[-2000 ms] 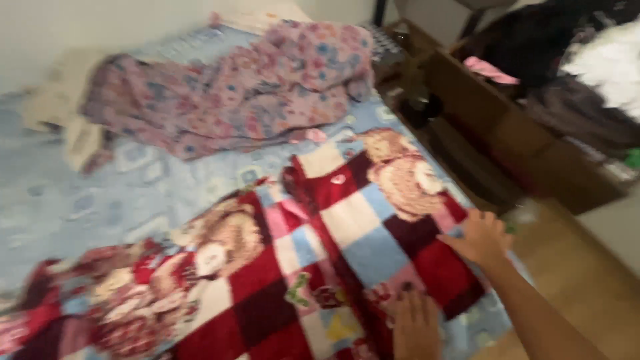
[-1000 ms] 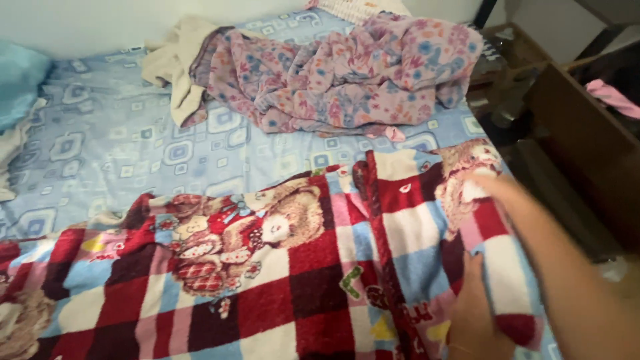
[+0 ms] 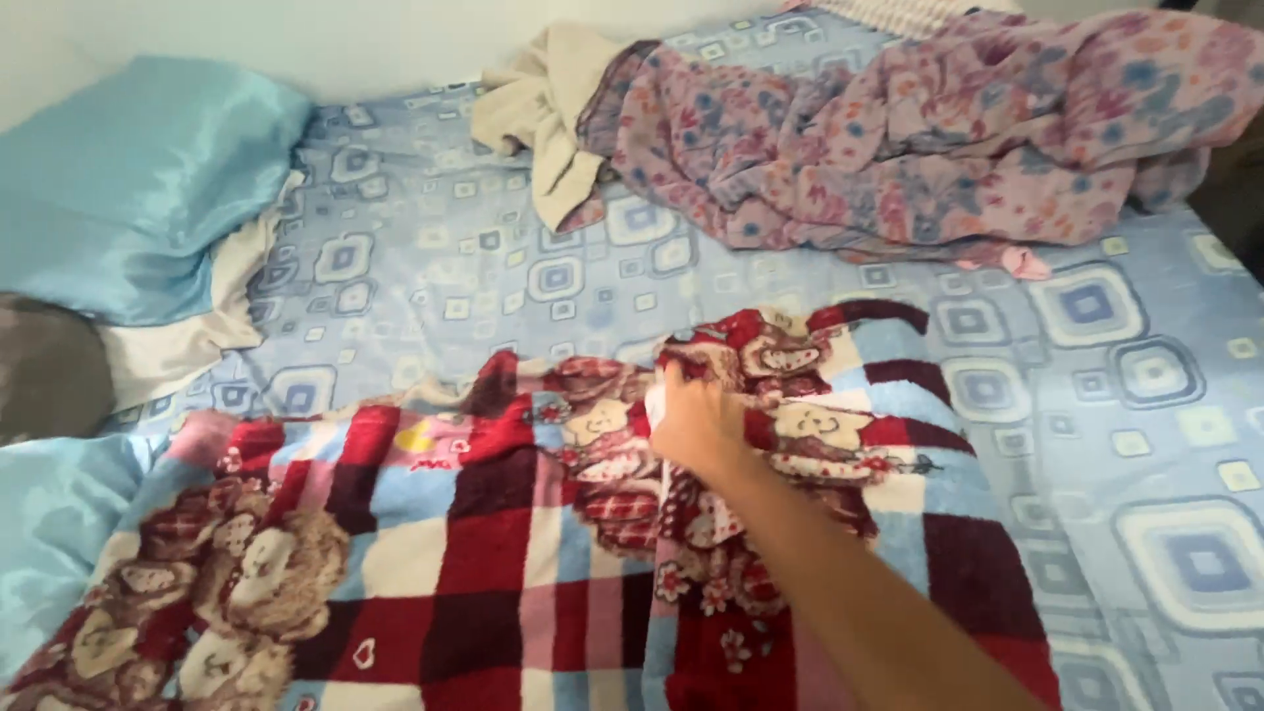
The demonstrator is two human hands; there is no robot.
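A plush blanket (image 3: 484, 553) with red, white, blue and dark checks and teddy bear prints lies across the lower part of the bed. Its right part is folded over on itself, and the edge of the upper layer runs down from my right hand (image 3: 699, 420). That hand, reaching in from the lower right, has its fingers closed at the top corner of this folded layer. The fingertips are partly hidden against the cloth. My left hand is out of view.
A crumpled pink floral blanket (image 3: 869, 148) lies at the back right beside a cream cloth (image 3: 553, 118). At the left are a shiny light blue pillow (image 3: 148, 188), a white cloth (image 3: 183, 346) and a dark rounded object (image 3: 44, 365). A blue patterned sheet (image 3: 395, 267) covers the bed.
The blanket's right part, flat in the earlier frames, is now folded leftward over the rest. My right hand has moved with it, and my left hand has left the view. The view has swung left.
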